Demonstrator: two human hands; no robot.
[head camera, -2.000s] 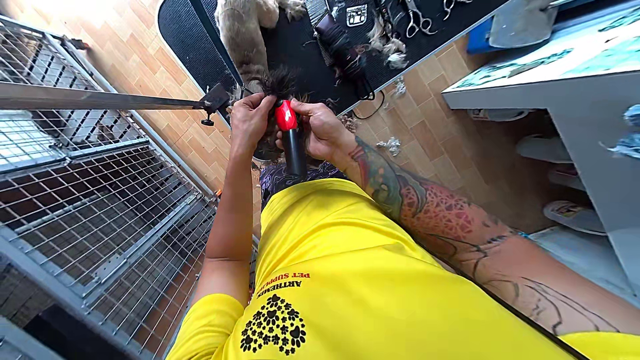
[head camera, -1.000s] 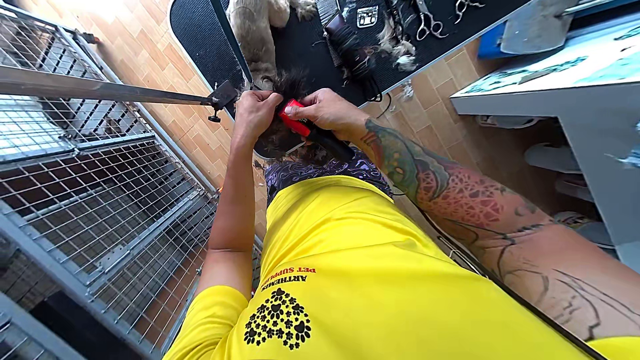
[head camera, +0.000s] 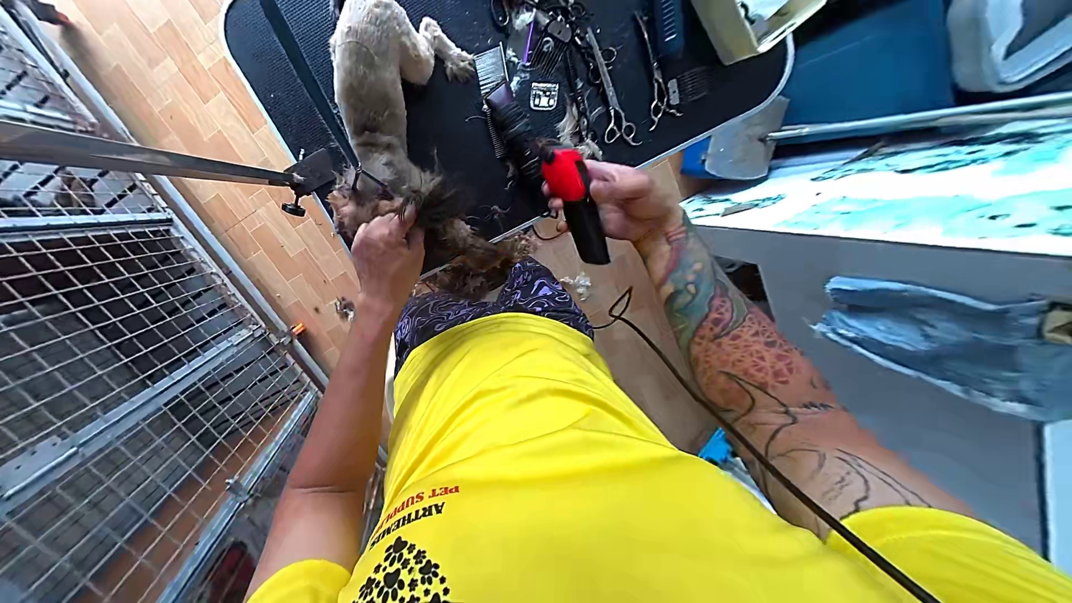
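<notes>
A dog (head camera: 368, 84), its body clipped short, is on the black grooming table (head camera: 452, 151) at upper left. My left hand (head camera: 389, 255) is closed on a tuft of dark fur by its head, where longer brown fur hangs over the table's edge. In my right hand (head camera: 624, 201) is a red and black electric clipper (head camera: 569, 180), to the right of the dog and apart from it. The clipper's blade end is hard to make out against dark things on the table. A thin dark strap (head camera: 310, 84) runs down to the dog's neck.
Grooming scissors (head camera: 615, 126), a metal comb (head camera: 491, 69) and loose fur lie on the table. A metal arm with a clamp (head camera: 311, 173) reaches in from the left, above wire cages (head camera: 126, 335). On the right is a counter (head camera: 888, 197). A black cord (head camera: 712, 410) crosses my right arm.
My right hand has moved right with the clipper, away from my left hand and the dog's fur. My left hand stays by the dog's head.
</notes>
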